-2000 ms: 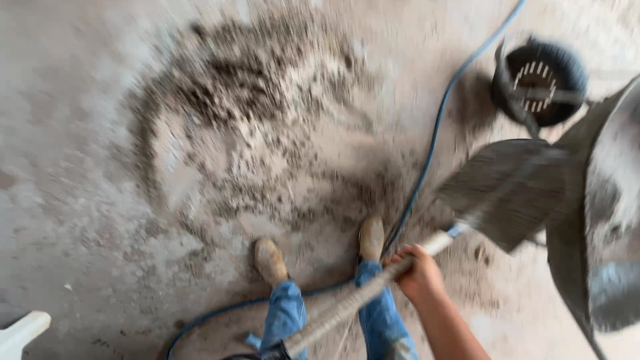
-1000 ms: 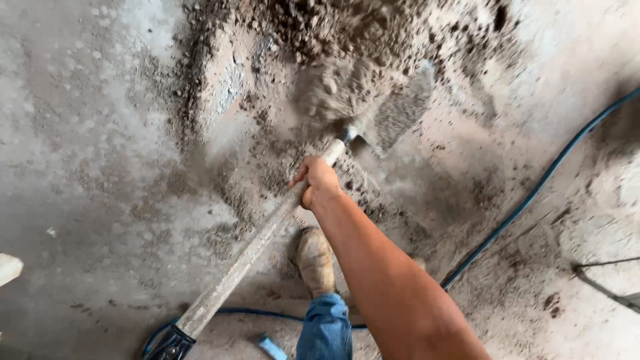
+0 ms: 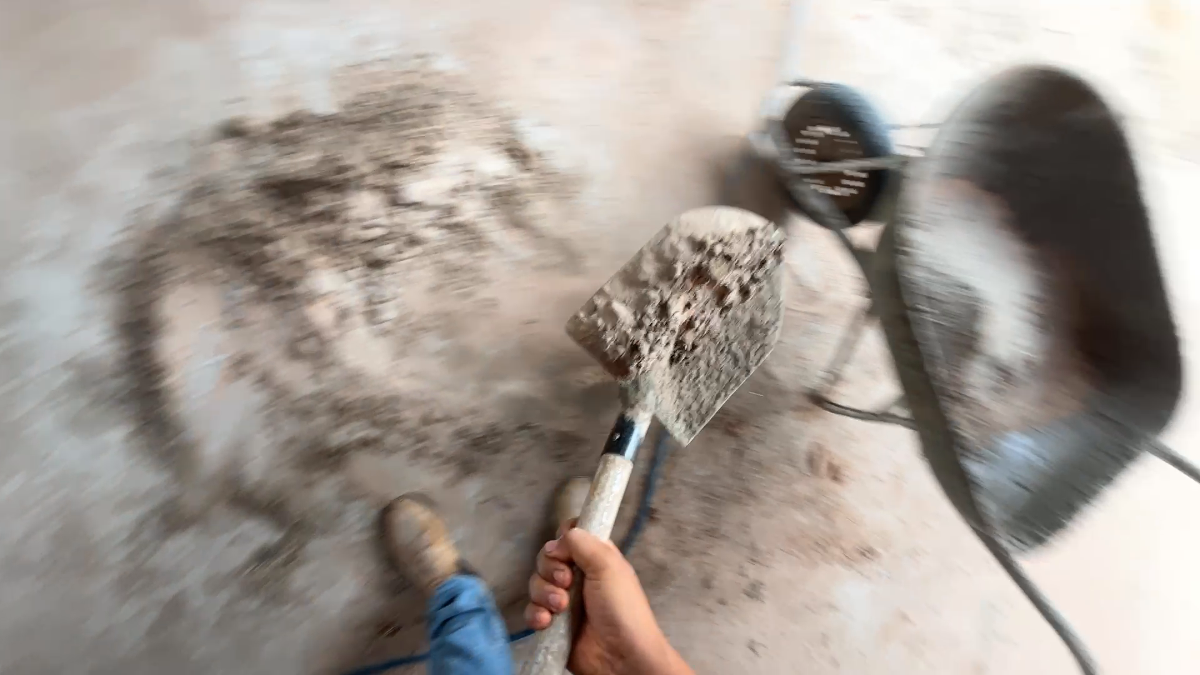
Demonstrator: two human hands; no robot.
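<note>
My right hand [image 3: 605, 595] is closed around the pale shaft of a shovel [image 3: 609, 492], close below the dark metal socket. The square blade [image 3: 722, 375] is raised in front of my feet, with a clumpy load of grey-brown, sand-like material [image 3: 698, 291] on it. The shovel's rear end lies below the view, and my left hand is not seen. A wheelbarrow [image 3: 923, 384] stands to the right of the blade, its tray holding greyish material that is blurred.
Loose material [image 3: 356, 197] is spread over the floor at the left. A dark round bucket or basket [image 3: 834, 155] stands beyond the blade, beside the wheelbarrow. A blue hose [image 3: 650, 492] runs behind my boots [image 3: 417, 539].
One second ago the shovel blade was down at the heap; now it is raised at the right, loaded, near the wheelbarrow. My right hand has kept its hold. The view has swung right.
</note>
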